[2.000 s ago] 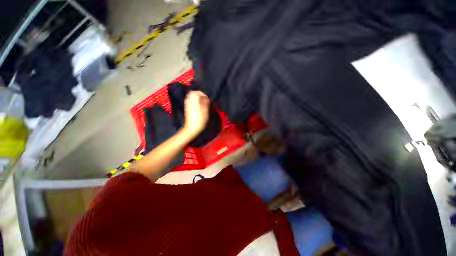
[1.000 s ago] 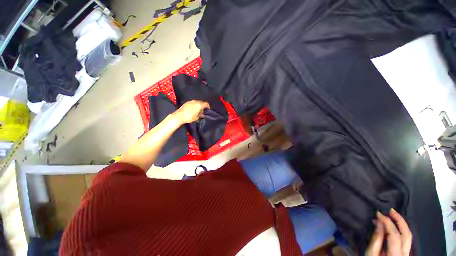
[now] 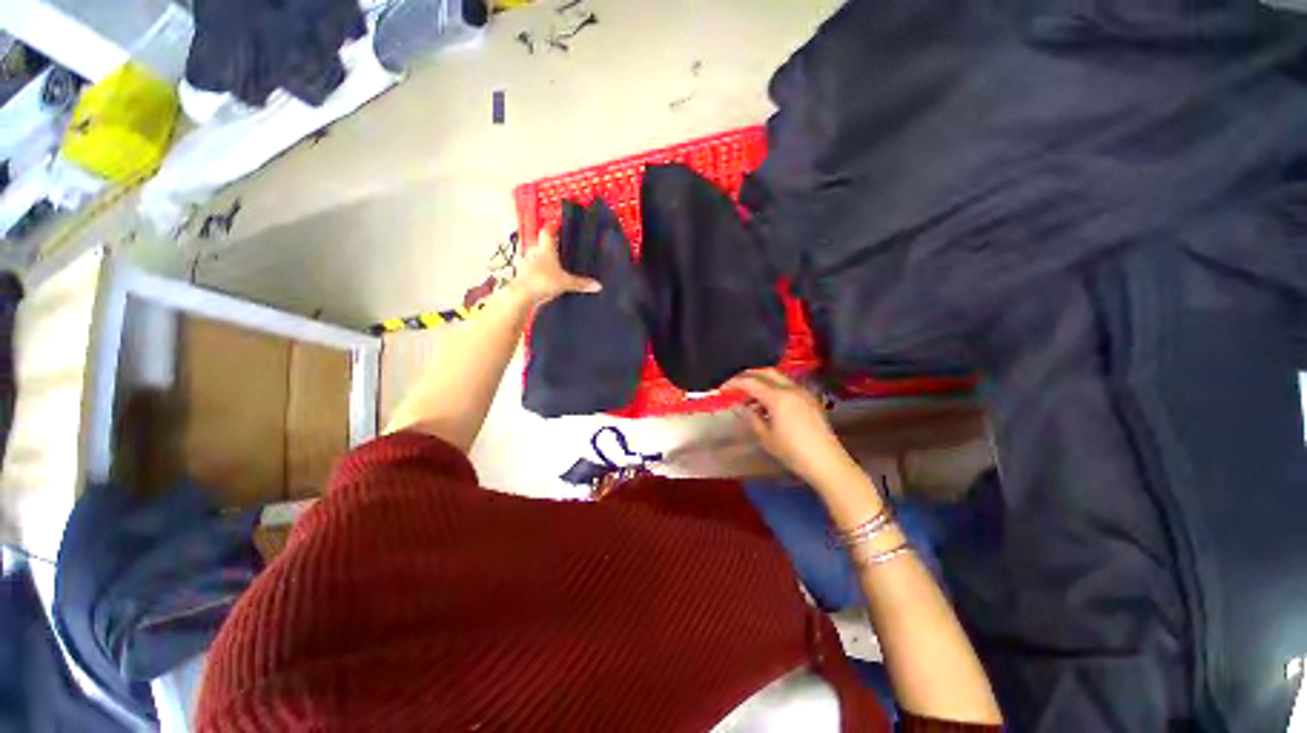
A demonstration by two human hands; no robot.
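Two piles of black cut pieces lie side by side in a red slatted crate, the left pile (image 3: 591, 337) and the right pile (image 3: 705, 287). My left hand (image 3: 552, 272) is at the left pile's upper left edge, thumb over the cloth; whether its fingers grip underneath is hidden. My right hand (image 3: 777, 413) is at the right pile's lower edge, thumb and fingers apart, fingertips touching or very near the cloth. The red crate (image 3: 609, 181) shows around the piles. A large black part-made garment (image 3: 989, 186) spreads over the right side and overhangs the crate.
A white-framed bin (image 3: 237, 308) with brown board stands at the left, dark cloth (image 3: 158, 573) below it. A yellow bag (image 3: 122, 122) and white bundles lie upper left. Scraps dot the floor. A dark looped cord (image 3: 614, 447) lies below the crate.
The view has swung, moving the crate rightward in the picture. My left hand has left the right pile for the left pile. My right hand has moved from the garment to the right pile's lower edge.
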